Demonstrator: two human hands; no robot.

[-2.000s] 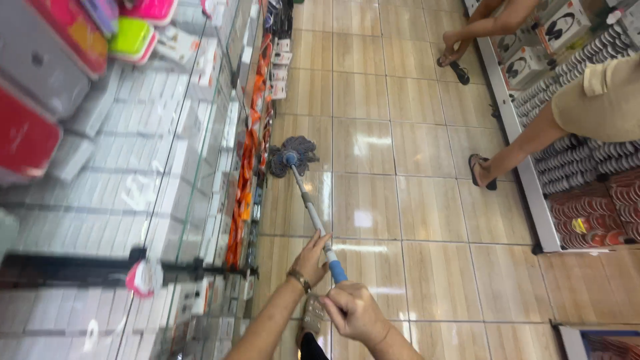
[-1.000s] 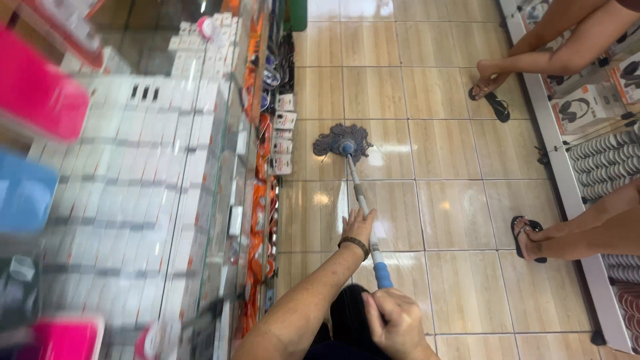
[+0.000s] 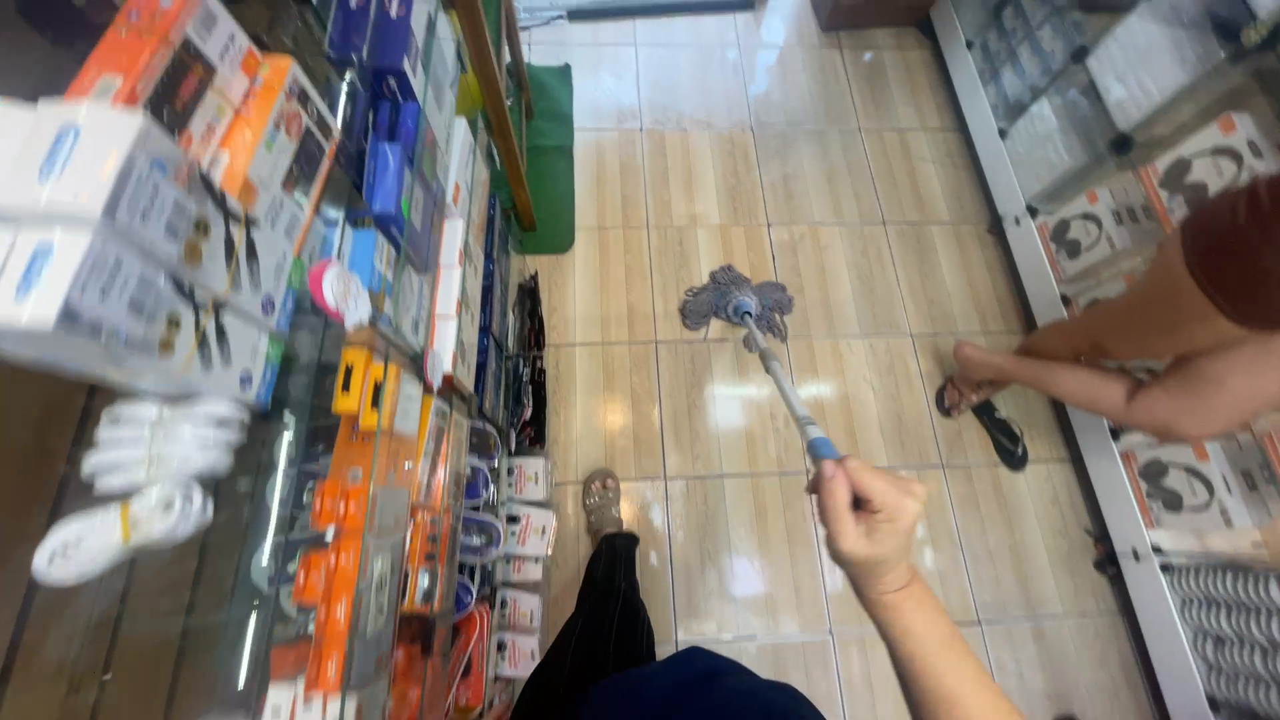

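Note:
A string mop with a grey yarn head lies on the tiled floor, its pale pole slanting down to the right. My right hand is closed around the blue grip near the pole's upper end. My left hand is out of view. The mop head rests flat on glossy wood-look tiles, ahead of my sandalled foot.
A glass display case with boxed goods runs along the left. A green mat lies beyond it near a wooden frame. Another person's leg and flip-flop stand by the right-hand display case.
My left hand has let go of the mop pole and left the view; my right hand still holds it. The view has shifted forward along the aisle.

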